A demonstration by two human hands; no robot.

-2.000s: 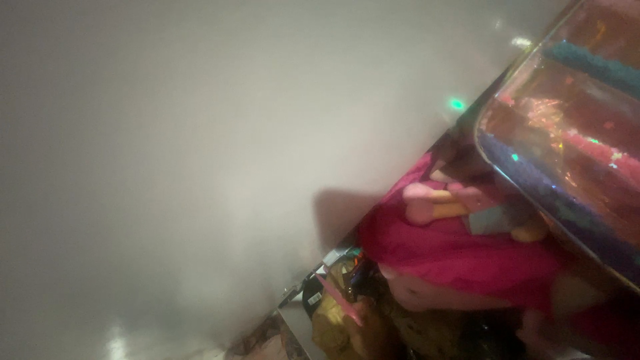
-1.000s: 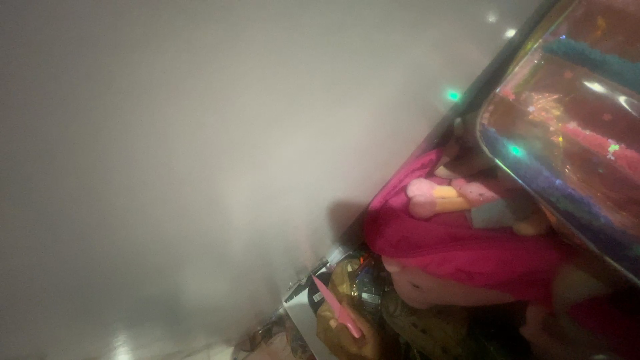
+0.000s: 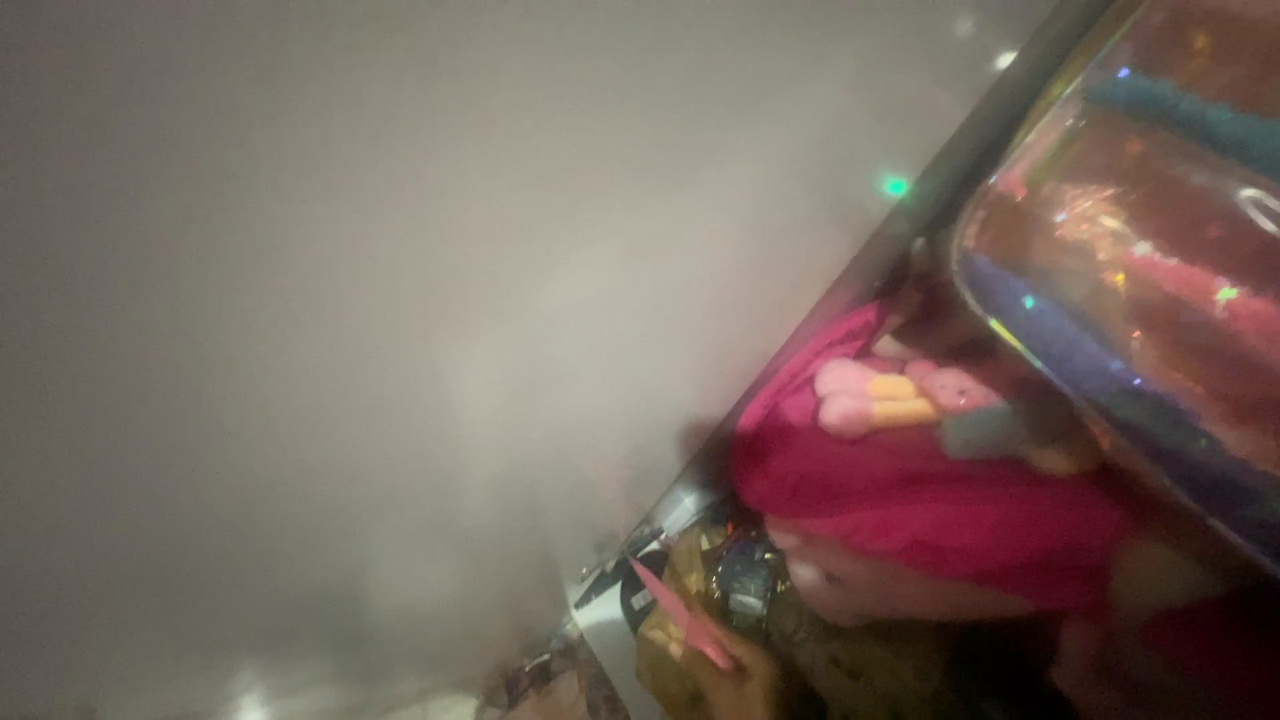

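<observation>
A hand (image 3: 735, 675), which appears to be my right hand, grips a slim, pointed pink tool (image 3: 675, 610) at the bottom of the head view. It looks like a knife, but blur hides the detail. The tip points up and left. Beside it lie a crumpled yellowish wrapping or bag (image 3: 685, 570) and a dark, shiny item with a pale label (image 3: 747, 585). Bright pink fabric (image 3: 900, 490) spreads to the upper right, with bare skin, perhaps a leg (image 3: 880, 590), below it. My left hand is not visible.
A plain grey surface (image 3: 350, 300) fills the left. Glossy, iridescent clear plastic (image 3: 1130, 330) with coloured bands covers the upper right. A soft pink, yellow and grey figure (image 3: 885, 400) rests on the fabric. A white-edged flat item (image 3: 610, 630) lies left of the hand.
The pink tool stands out more plainly against the things behind it than two seconds ago, and the hand remains around its lower end. The fabric and soft figure have barely moved.
</observation>
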